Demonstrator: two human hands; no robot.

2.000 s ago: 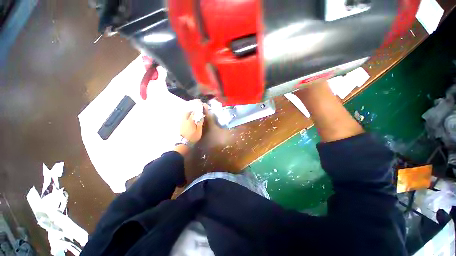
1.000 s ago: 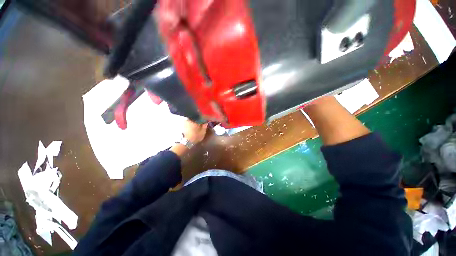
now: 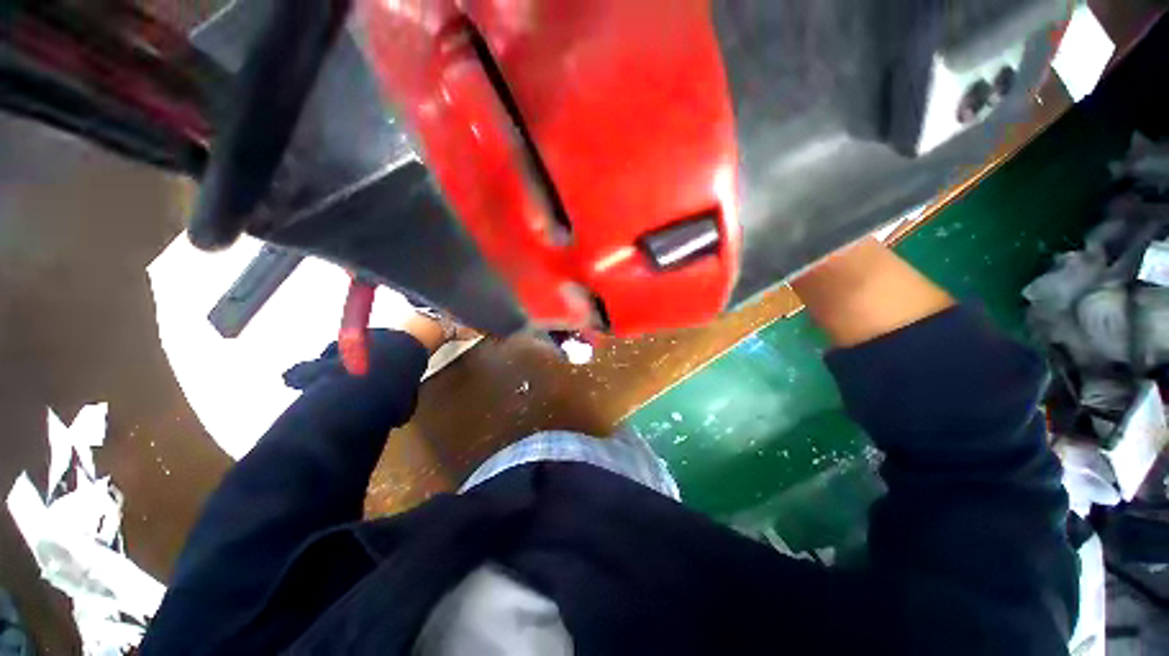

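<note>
The cloth cutting machine [image 3: 641, 167], red and black, fills the upper middle, very close to the camera. A small red curved lever [image 3: 355, 331] hangs at its lower left. The white fabric lay [image 3: 212, 372] is at the left, partly under the machine, with a dark bar weight [image 3: 254, 290] on it. My left hand [image 3: 427, 329] shows only as a small part near the wrist at the lay's near edge; its fingers are hidden behind the machine. My right hand is hidden behind the motor housing; only the bare wrist and forearm show at the right.
White offcuts [image 3: 83, 551] lie heaped at the lower left. A white piece [image 3: 1083, 54] lies at the upper right of the brown table [image 3: 449, 417]. The green floor [image 3: 731, 423] is beyond the table edge. Grey and white fabric heaps [image 3: 1102, 320] are at the far right.
The machine looms larger and covers more of the picture. My left hand has moved left and is now mostly hidden behind it. The metal base plate is out of sight. My right forearm has shifted slightly right.
</note>
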